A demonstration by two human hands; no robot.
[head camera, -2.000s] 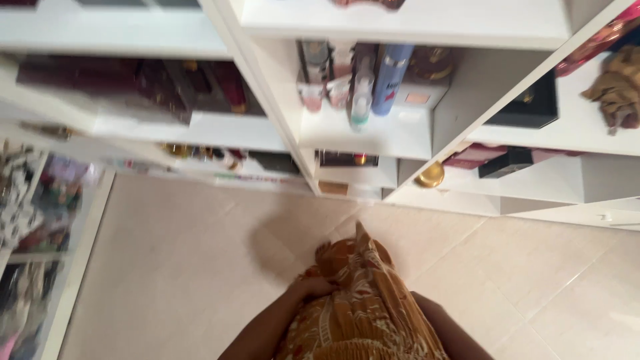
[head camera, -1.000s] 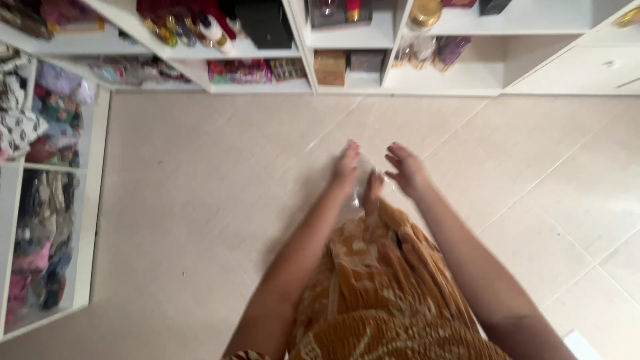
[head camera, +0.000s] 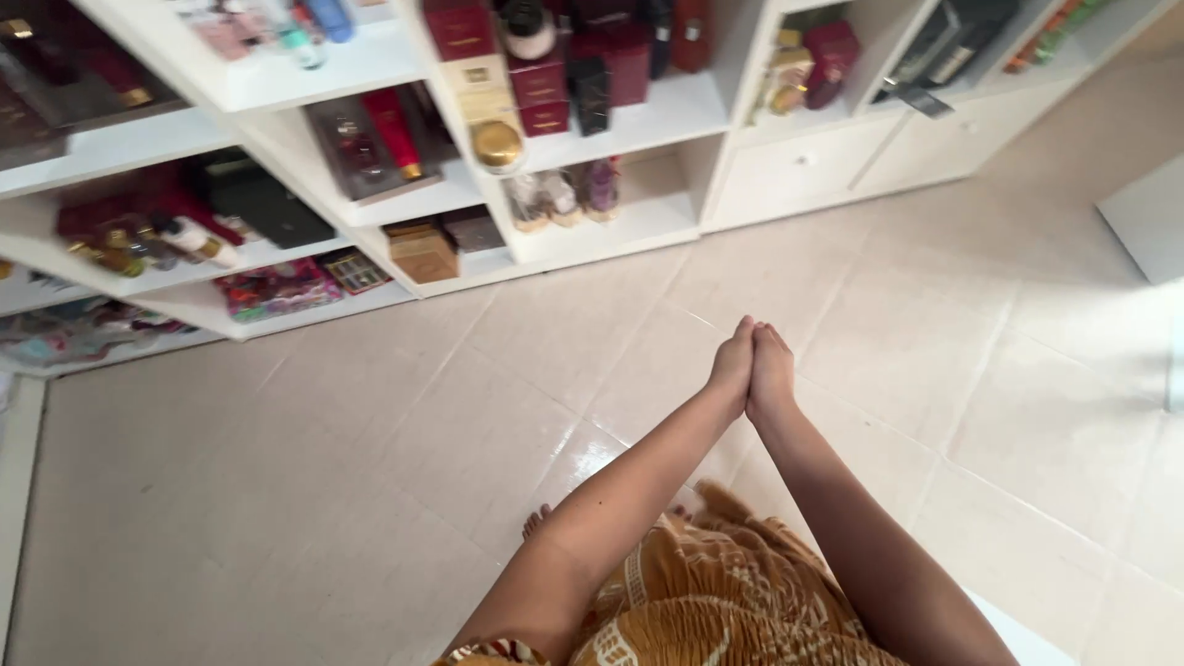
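Observation:
My left hand (head camera: 733,363) and my right hand (head camera: 770,365) are pressed together, palm to palm, in front of my body above the tiled floor (head camera: 444,416). Nothing shows between them, though the inner sides of the palms are hidden. Below my forearms lies the patterned mustard-brown fabric of my clothing (head camera: 721,592). Toes of a bare foot (head camera: 536,520) peek out beside my left forearm.
A white shelving unit (head camera: 610,139) with bottles and boxes runs along the far side. It holds a gold-lidded jar (head camera: 498,146), brown boxes (head camera: 424,254) and white cabinet doors (head camera: 800,176). A pale panel (head camera: 1147,222) stands at the right.
My hands were apart one second ago and now touch each other. Two seconds ago they were down at the brown fabric. The view has swung to the right.

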